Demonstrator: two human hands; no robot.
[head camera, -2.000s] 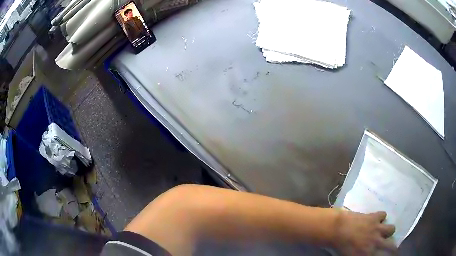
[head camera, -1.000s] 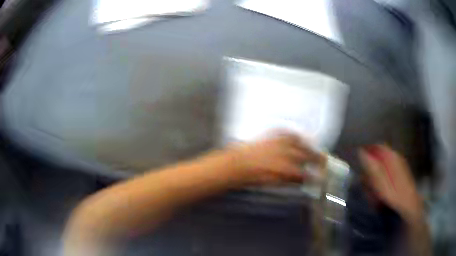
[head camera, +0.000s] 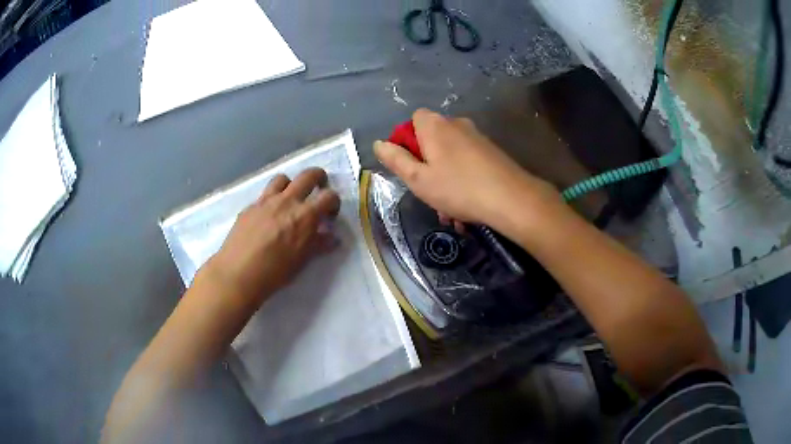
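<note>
A white fabric piece (head camera: 338, 338) lies on the grey ironing table, with narrow folded edges around a pale flat sheet. My left hand (head camera: 290, 221) rests on its upper middle with bent fingers. My right hand (head camera: 451, 165) grips the red handle of the steam iron (head camera: 425, 260). The iron has a black body, shiny metal sides and a yellowish-brown rim. It lies along the right edge of the fabric piece, its rim touching or just over that edge. The soleplate is hidden.
A white stack with uneven edges (head camera: 30, 173) lies at the far left. Neater white pieces (head camera: 212, 52) lie at the upper left. Dark green scissors (head camera: 442, 24) lie at the top. The dark iron rest (head camera: 594, 130) and teal hose (head camera: 620, 178) are at right.
The view has swung toward the right side of the table. My right hand has come to hold the iron beside the fabric piece. My left hand now lies higher on the piece.
</note>
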